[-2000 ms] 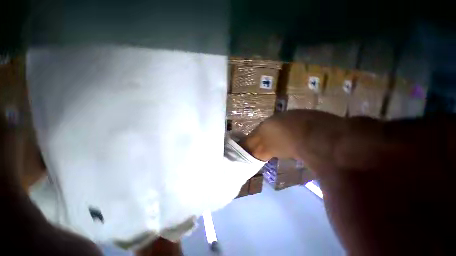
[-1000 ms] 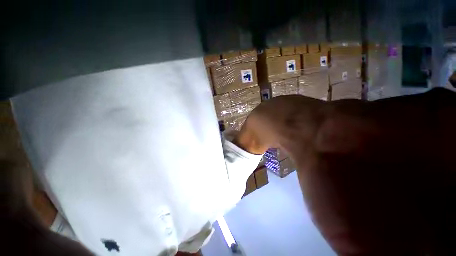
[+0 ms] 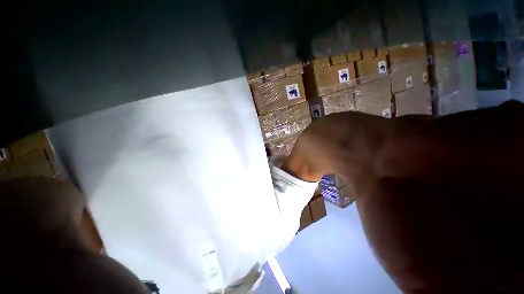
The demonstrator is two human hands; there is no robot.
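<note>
A white short-sleeved shirt (image 3: 178, 178), worn by a person, fills the middle, upside down, with its placket low in the picture. A bare arm (image 3: 345, 140) comes out of the sleeve (image 3: 296, 192) and widens into a dark, blurred shape at the right edge. Another dark, blurred limb (image 3: 51, 229) covers the lower left. I cannot tell whose arms these are. No hand or fingers can be made out, and no held object shows.
A dark green bench surface (image 3: 143, 51) spans the top. Film-wrapped cartons with square labels (image 3: 278, 95) stand stacked behind. More cartons (image 3: 29, 158) show at the left. A pale ceiling (image 3: 327, 258) with a tube light (image 3: 278, 274) is at the bottom.
The shirt, right arm and cartons sit slightly further right than one second ago. The shirt's dark logo has slid down to the bottom edge. The lower-left limb covers more of the picture.
</note>
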